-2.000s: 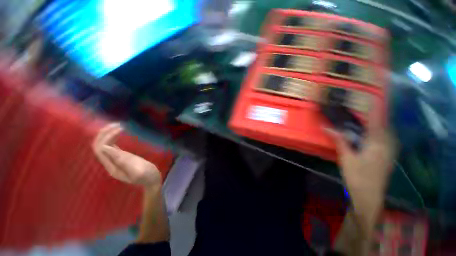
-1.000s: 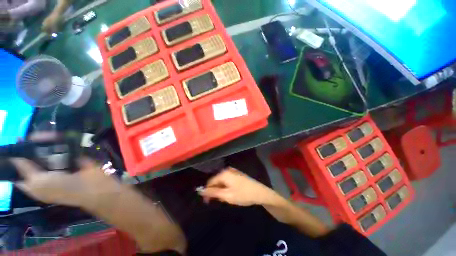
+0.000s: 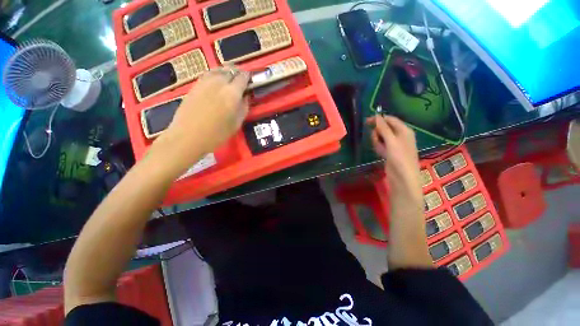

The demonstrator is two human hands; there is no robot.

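My left hand (image 3: 213,102) is over the red tray (image 3: 238,162), its fingers on the end of a gold keypad phone (image 3: 283,70) that is tilted in a right-column pocket. Below it, a phone lies back up (image 3: 286,129), black with white labels and a yellow-gold mark, in the bottom right pocket. Other gold phones lie face up in the tray; my left hand and forearm partly cover one (image 3: 159,118). My right hand (image 3: 395,139) is right of the tray, fingertips closed on a small metallic tip (image 3: 379,111); whether a cable runs from it is unclear.
A smartphone (image 3: 360,39), white tag (image 3: 400,37), and dark mouse (image 3: 408,75) on a green-edged pad (image 3: 439,118) lie right of the tray. A fan (image 3: 39,73) stands left. A filled tray (image 3: 502,245) and red stool (image 3: 520,194) are lower right.
My left hand has come from the far left onto the tray's right column, where a phone is now tilted. A back-up phone now occupies the bottom right pocket. My right hand moved right and up.
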